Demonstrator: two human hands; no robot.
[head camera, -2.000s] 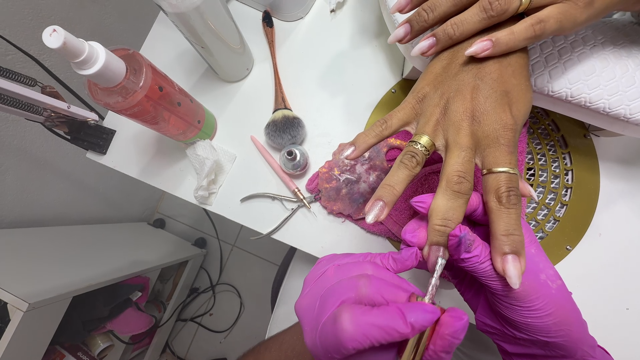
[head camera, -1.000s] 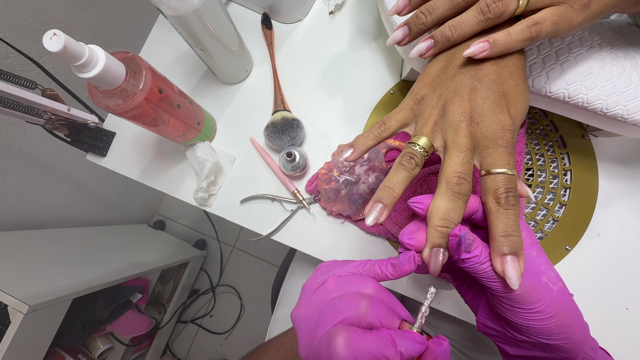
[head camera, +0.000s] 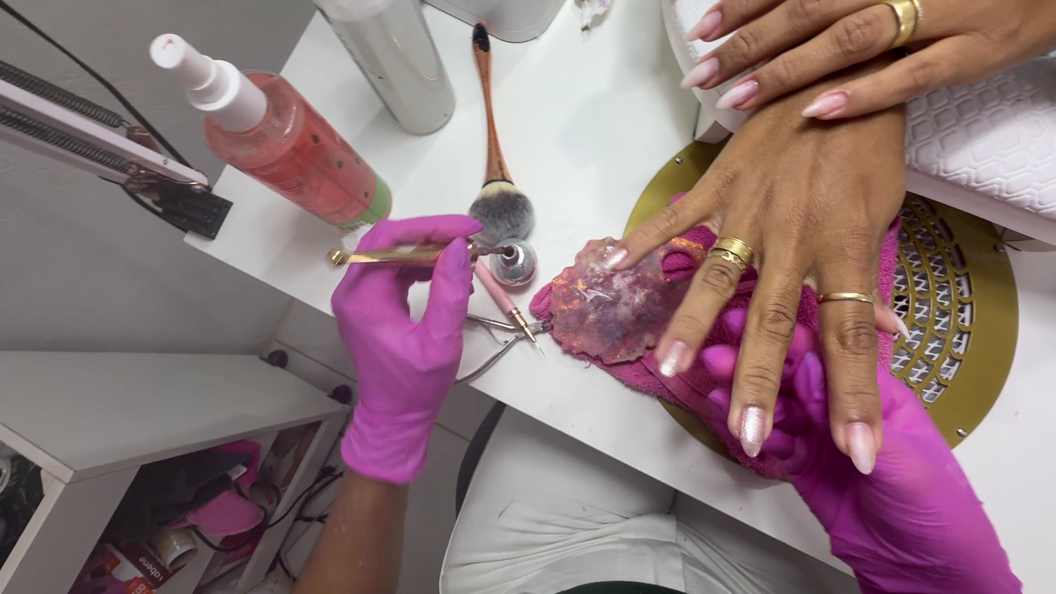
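Observation:
My left hand, in a pink glove, holds a gold-handled nail brush between thumb and fingers. The brush's tip end is at the mouth of a small silvery pot. My gloved right hand is under another person's spread hand, its fingertips on both sides of one long finger and partly hidden. That finger's nail is shiny, glittery silver-pink; a neighbouring nail also shimmers. Beneath their fingers lie a marbled resin palette and a pink towel.
Beside the pot lie a fluffy dust brush, a pink fine-tipped pen brush and metal nippers. A pink spray bottle and a clear bottle stand at left. A gold vent grille and white armrest are at right.
My left hand has moved up and left with the brush, from near the other person's fingertips to the silvery pot. My right hand stays under the other person's hand.

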